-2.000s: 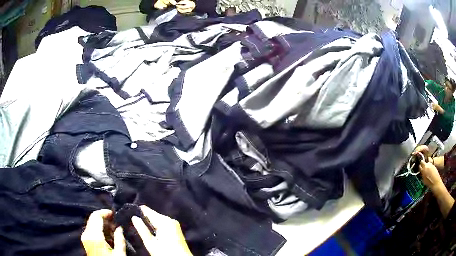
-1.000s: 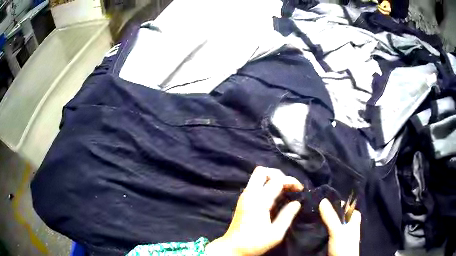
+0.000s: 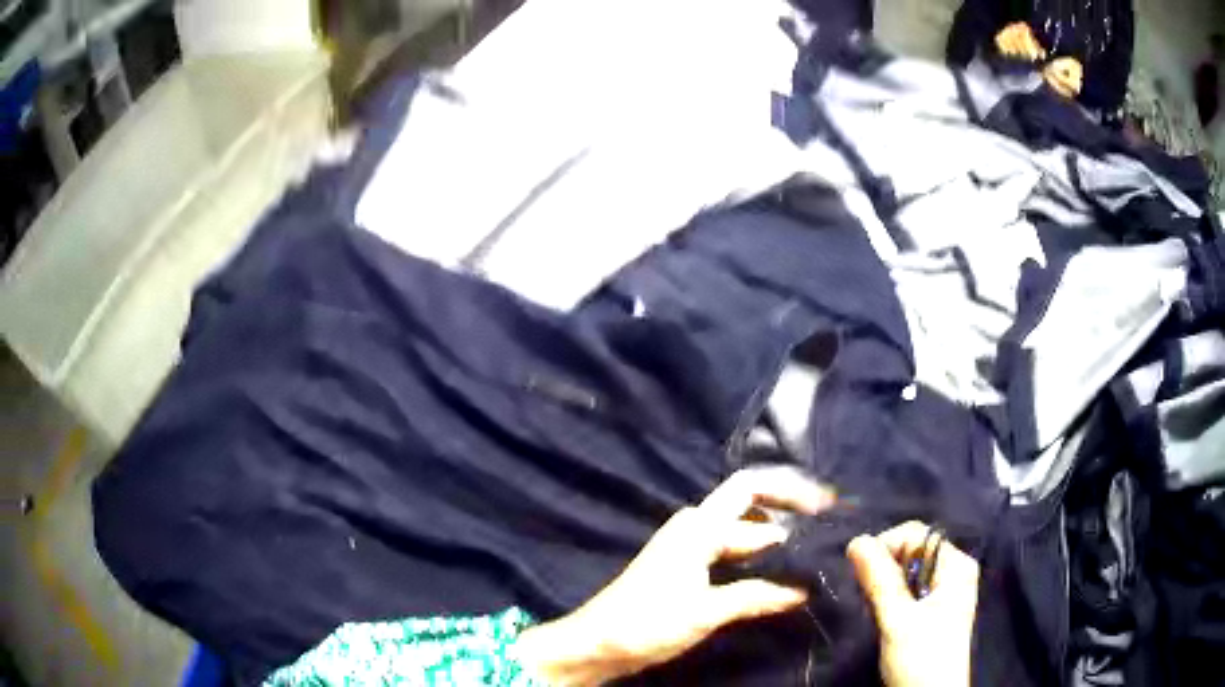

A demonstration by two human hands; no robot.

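A large dark navy denim garment (image 3: 390, 416) lies spread in front of me, with a curved opening showing its grey inside. My left hand (image 3: 699, 564) pinches the dark cloth just below that opening. My right hand (image 3: 927, 597) is close beside it on the right, fingers bent, with thread snips (image 3: 924, 561) held in it, mostly hidden by the fingers. Its thumb and fingertip touch the cloth. A fine pale thread shows on the dark cloth between the hands.
Heaped navy and grey garments (image 3: 1102, 322) lie on the right. A cream bin (image 3: 148, 228) stands at the upper left. Another person's hands (image 3: 1041, 61) show at the top right. A blue edge shows at the lower left, above a floor with a yellow line.
Since two seconds ago, the view has swung left. Since one second ago, the cloth around the curved opening has shifted and narrowed it. Both hands remain at the cloth, with slightly more space between them.
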